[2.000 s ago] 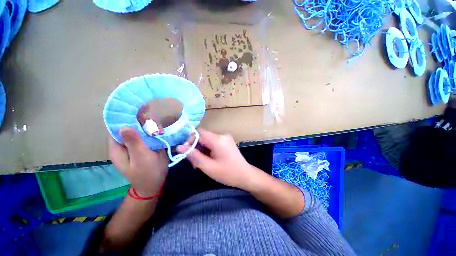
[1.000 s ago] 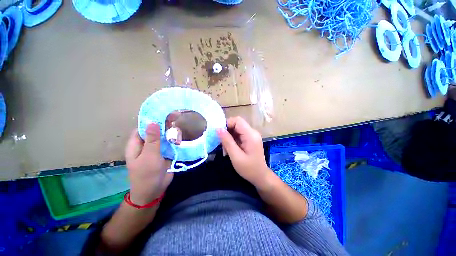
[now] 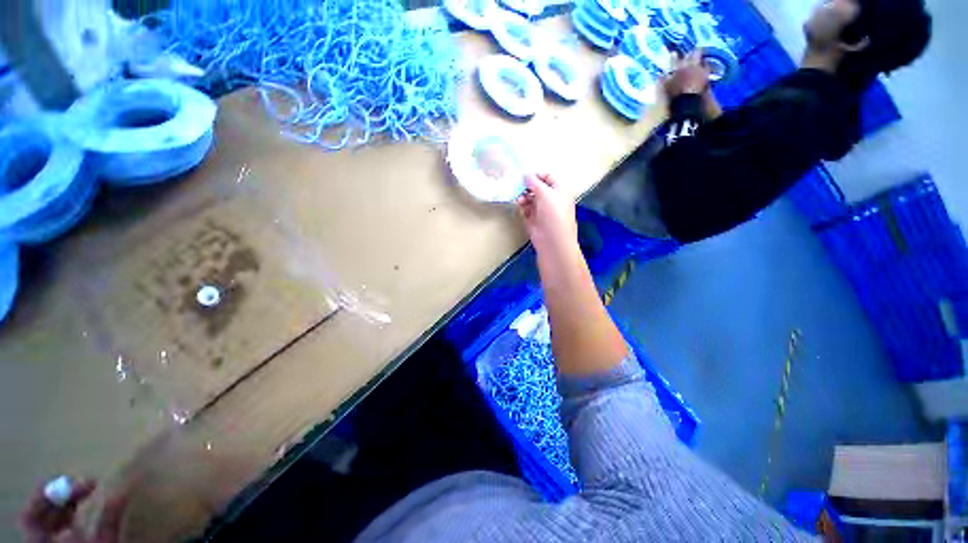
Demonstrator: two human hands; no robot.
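Observation:
My right hand [image 3: 548,212] holds a pale ring [image 3: 487,164] by its near right rim, arm stretched out over the table, just right of the cord pile [image 3: 350,69]. The ring looks whitish and overexposed; whether it touches the table I cannot tell. My left hand [image 3: 74,520] is blurred and cut off at the bottom left corner, with a white piece [image 3: 58,489] at a fingertip and no ring in it. The cardboard pad [image 3: 212,265] with dark spots and a white dot lies at the left.
Set-down rings [image 3: 510,85] lie beyond the held ring. Thick ring stacks [image 3: 143,122] stand at the far left. Another person [image 3: 743,138] works at the table's right end. A blue crate [image 3: 531,398] with cord is below the table edge; stacked blue crates [image 3: 892,276] stand at right.
The view has swung right. My left hand has let go of the ring and is now at the lower left. My right hand has carried the ring out to the right.

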